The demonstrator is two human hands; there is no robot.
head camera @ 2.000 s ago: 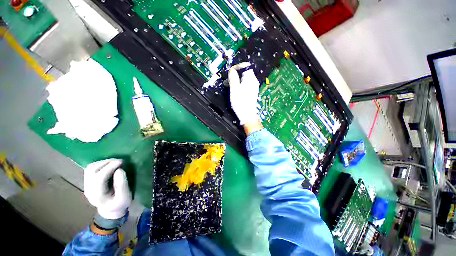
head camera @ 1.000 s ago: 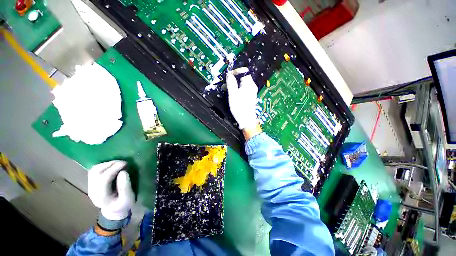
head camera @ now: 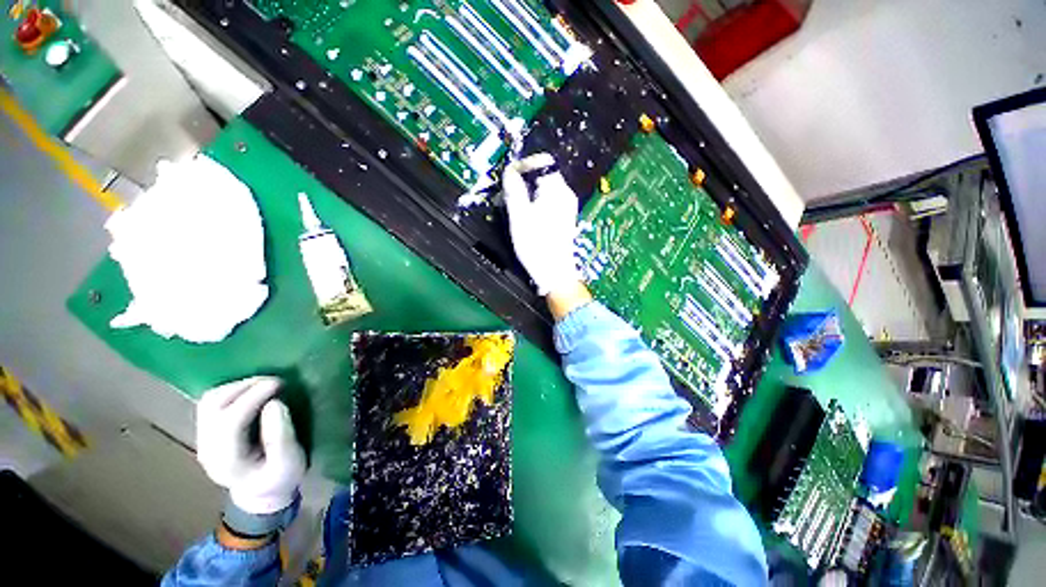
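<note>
My right hand (head camera: 541, 224), in a white glove, reaches over the long black carrier frame (head camera: 401, 218), fingers pinched on a thin dark tool, likely black tweezers (head camera: 537, 175), hard to make out against the frame. The fingertips are by the lower corner of the upper green circuit board (head camera: 401, 86), near white residue (head camera: 488, 155). The lower green board (head camera: 654, 229) lies right of the hand. My left hand (head camera: 250, 445), gloved, rests loosely curled and empty at lower left. The white-speckled black plate (head camera: 430, 493), with yellow scraps (head camera: 457, 392) on top, lies between my arms.
A crumpled white cloth (head camera: 189, 252) and a small tube (head camera: 330, 273) lie on the green mat at left. A blue bin (head camera: 812, 342) and another board (head camera: 824, 470) with dark parts are at right. A pale rail (head camera: 723, 109) runs behind the frame.
The view has shifted slightly. My right hand stays near the same board corner, with only a small change of pose. My left hand still rests in place.
</note>
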